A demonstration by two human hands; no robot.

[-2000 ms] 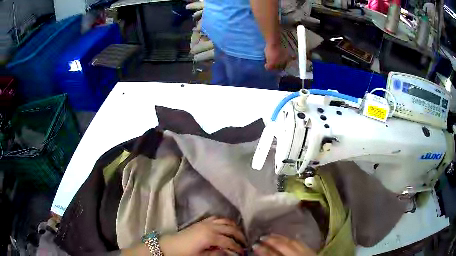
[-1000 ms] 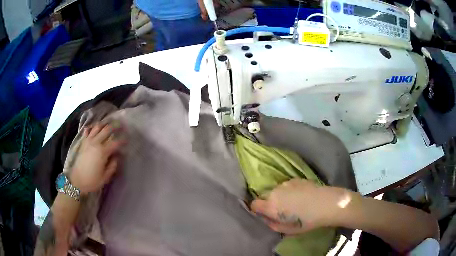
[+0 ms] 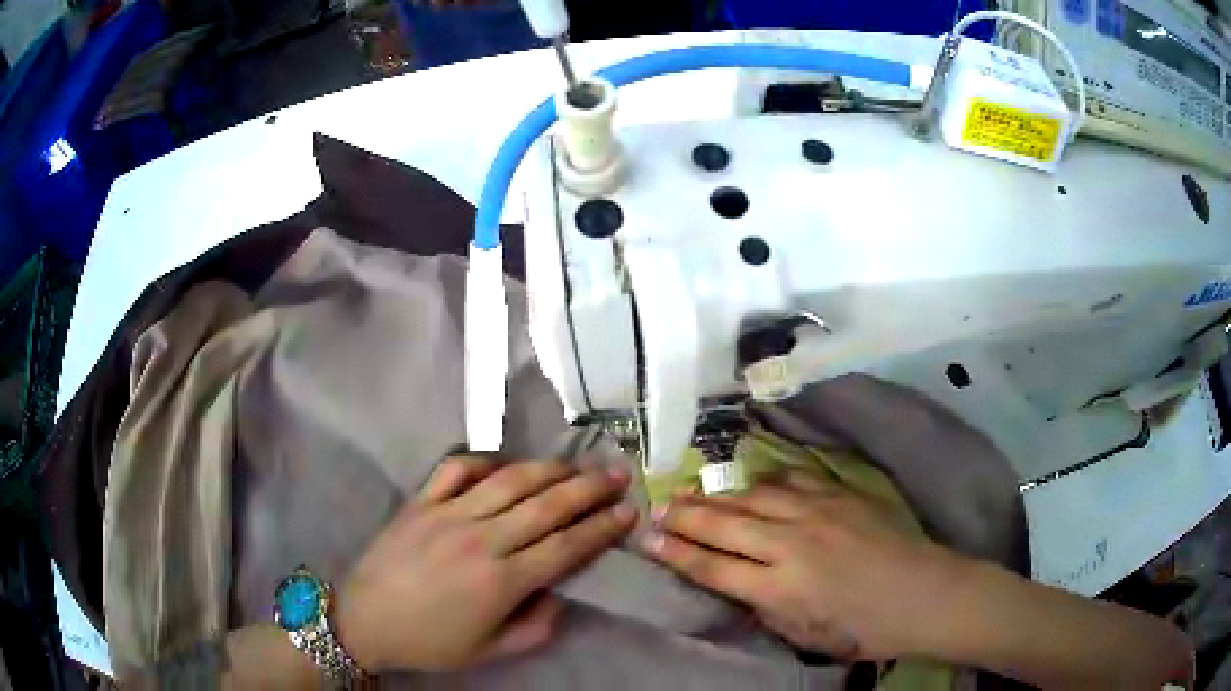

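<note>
The taupe panel [image 3: 365, 338] lies spread in front of and under the head of the white sewing machine [image 3: 864, 284]. The olive panel [image 3: 824, 466] shows at the right of the presser foot area, partly under my right hand. The dark brown panel [image 3: 405, 203] shows along the back and left edge. My left hand [image 3: 473, 560] lies flat on the taupe panel, fingertips just in front of the needle area. My right hand [image 3: 790, 547] presses on the cloth beside it, fingertips near those of my left hand. The needle itself is hidden.
A blue gooseneck tube [image 3: 729, 57] with a flat white end [image 3: 485, 351] hangs left of the machine head. A white box with a yellow label [image 3: 1010, 124] and a control panel [image 3: 1147, 68] stand at the back right. Blue containers [image 3: 81, 122] are at the far left.
My left hand has moved right from the left side of the cloth to the needle area. My right hand has moved up towards the presser foot. The view is closer to the machine.
</note>
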